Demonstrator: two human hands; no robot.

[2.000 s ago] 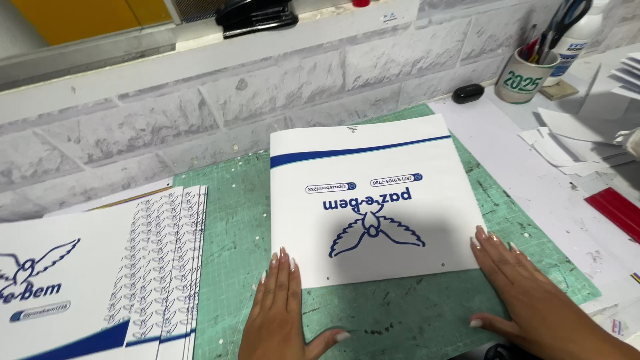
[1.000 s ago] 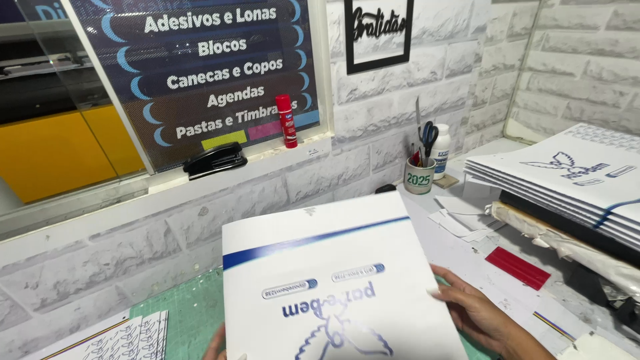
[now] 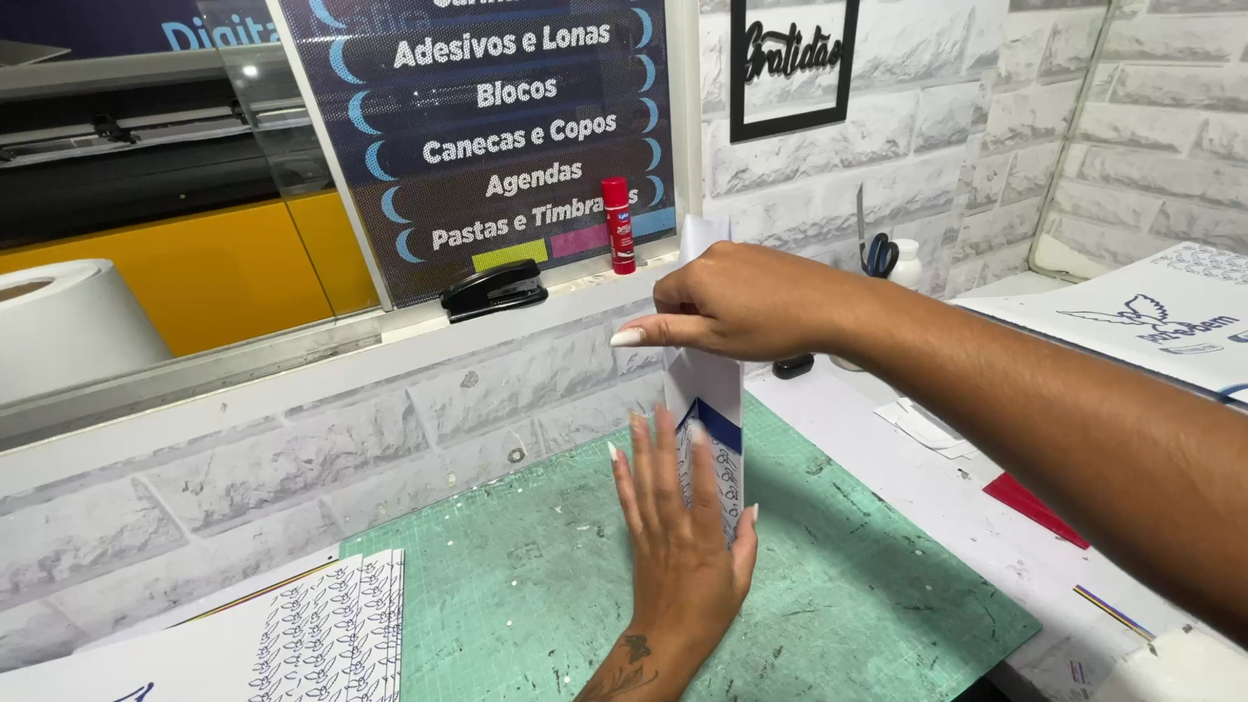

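Note:
A white printed paper folder (image 3: 719,390) with a blue band and a line pattern stands upright, side-on to me, over the green cutting mat (image 3: 546,575). My right hand (image 3: 746,302) is at its upper part, fingers curled over it and thumb pointing left; the hand hides much of that part, so its grip cannot be fully seen. Lower down, my left hand (image 3: 682,531) lies against the folder's side with spread fingers, slightly blurred. At the lower left lies a stack of similar printed folders (image 3: 322,634).
A black stapler (image 3: 494,291) and a red glue stick (image 3: 618,226) stand on the window ledge. Scissors (image 3: 879,255) and a white bottle (image 3: 906,263) are behind my right arm. More printed folders (image 3: 1160,312) are stacked at right, near a red piece (image 3: 1035,509).
The folder, flat on the mat two seconds ago, was lifted with its front toward me and is now upright and side-on. My right hand has moved to its upper part. The view has tilted up.

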